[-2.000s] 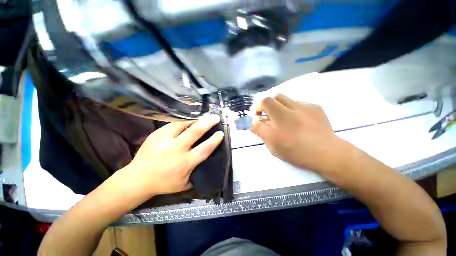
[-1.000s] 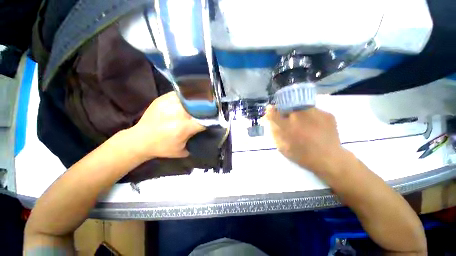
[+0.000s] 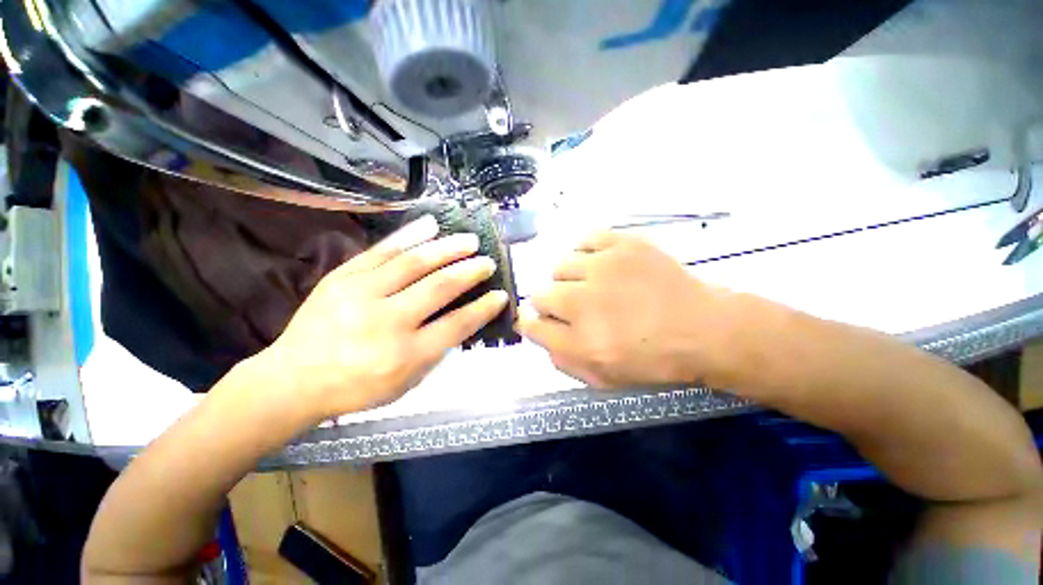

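Note:
A dark garment (image 3: 246, 269), black with brown inner parts, lies left of and under the sewing machine's needle area. My left hand (image 3: 383, 309) rests flat on its right part, fingers slightly apart. A narrow olive-brown edge (image 3: 503, 257) runs beside the fingertips toward me. My right hand (image 3: 623, 309) is curled, its fingertips at the garment's right edge, seeming to pinch it. The presser foot area (image 3: 458, 194) is just beyond my left fingertips, partly hidden by metal parts. A small grey guide (image 3: 520, 225) sits right of the foot.
The white machine head with a ridged grey dial (image 3: 435, 57) hangs close above. A thin metal tool (image 3: 675, 217) lies behind my right hand. Scissors (image 3: 1020, 238) lie at the right end. The ruler-marked edge (image 3: 515, 425) curves in front; a blue crate (image 3: 818, 486) is below.
My right hand has moved from the grey guide toward me, to the garment's edge. My left hand has flattened on the cloth. The thin metal tool now shows, and the view has shifted.

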